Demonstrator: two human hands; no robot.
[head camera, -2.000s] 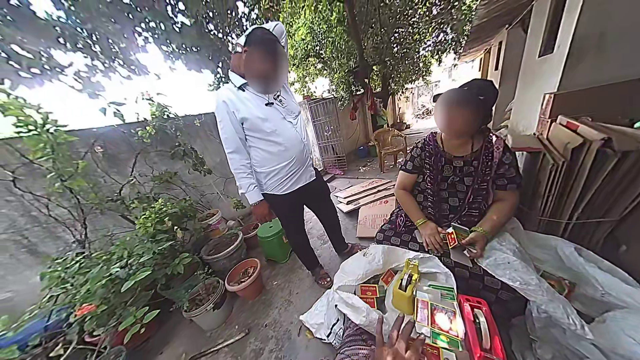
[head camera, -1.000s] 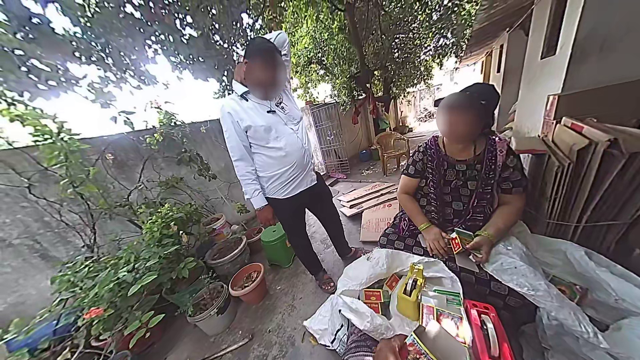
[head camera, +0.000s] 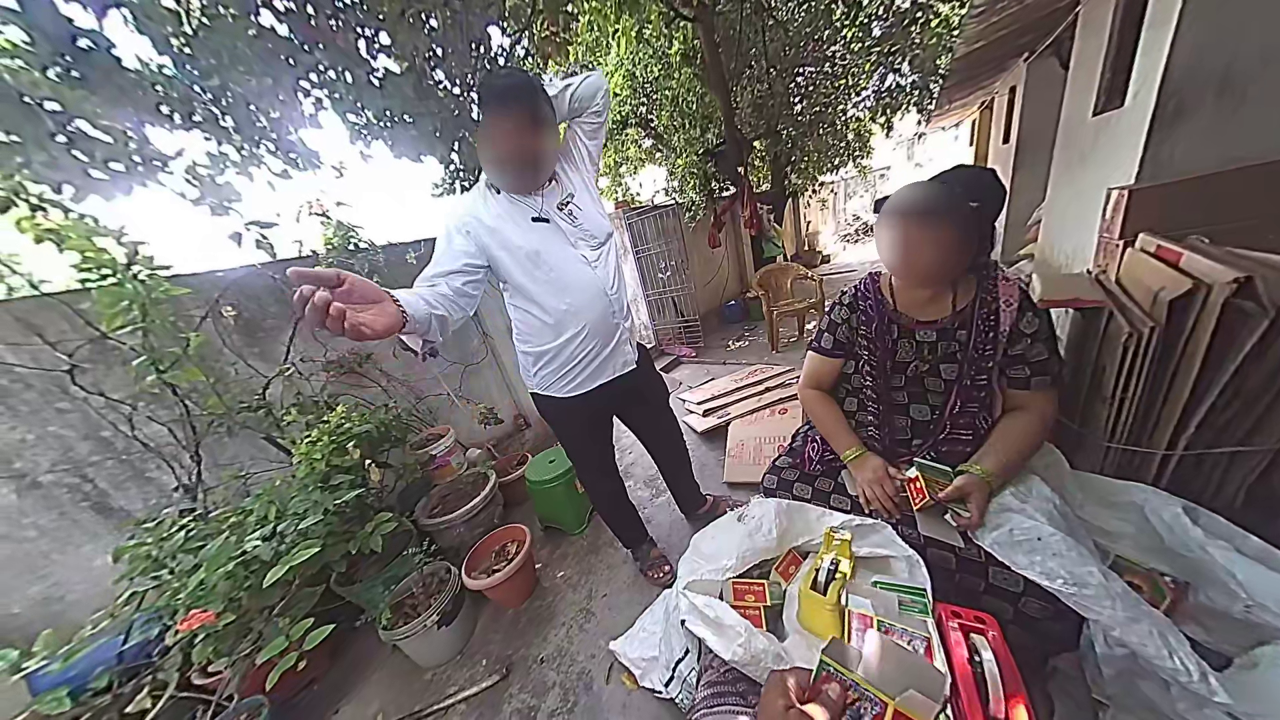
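At the bottom edge, my left hand grips a printed cardboard carton with pale flaps standing up. My right hand is not in view. Just beyond the carton, a yellow tape dispenser stands on a white plastic sack, among small red and green printed boxes. A red tape dispenser lies to the right of the carton. Across from me, a seated person holds a small printed box and flat card pieces in both hands.
A person in a white shirt stands at centre left, one arm held out. Potted plants, an orange pot and a green stool line the left wall. Flattened cartons lie behind; more cardboard sheets lean at right.
The standing person's lowered arm has swung up and out to the left. My left hand, spread and without a carton two seconds ago, now holds the printed carton.
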